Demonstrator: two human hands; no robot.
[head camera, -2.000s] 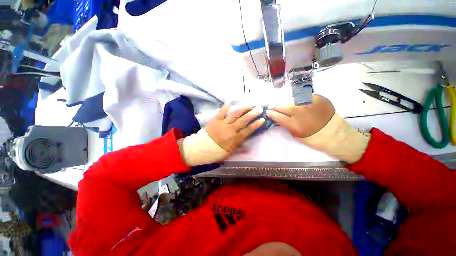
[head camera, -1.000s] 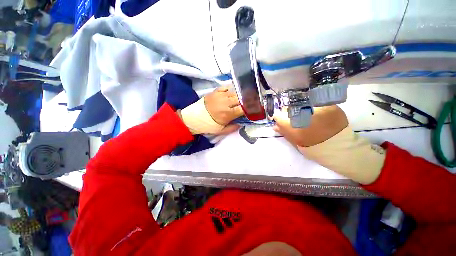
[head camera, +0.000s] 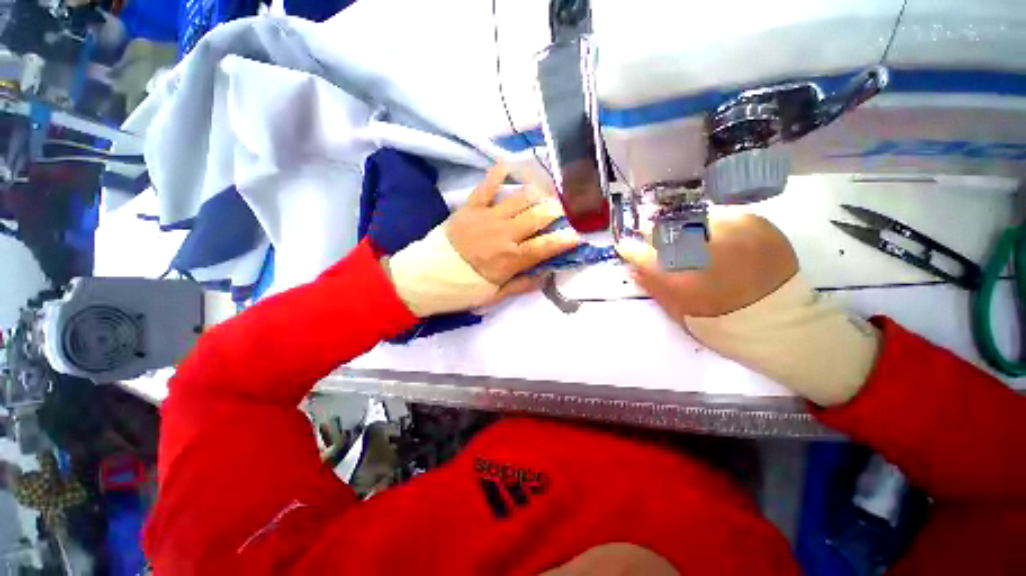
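Note:
The light grey-white garment body lies bunched on the machine table left of the needle, with a navy fabric panel joined or lying under it. My left hand lies on the cloth just left of the needle, fingers spread, pressing its blue edge. My right hand is right of the needle, partly behind the grey guard; its fingertips meet the blue cloth edge. The sewing machine stands over the work; its metal parts hide the needle point.
Black thread snips lie right of my right hand. Green-handled scissors are cut off at the right edge. A measuring tape runs along the table's front edge. A grey motor housing stands at left. A blue crate is below the table.
The view has shifted. My left hand has come out from behind the machine's metal lever, with its fingers more visible and spread. More blue cloth edge shows between my hands.

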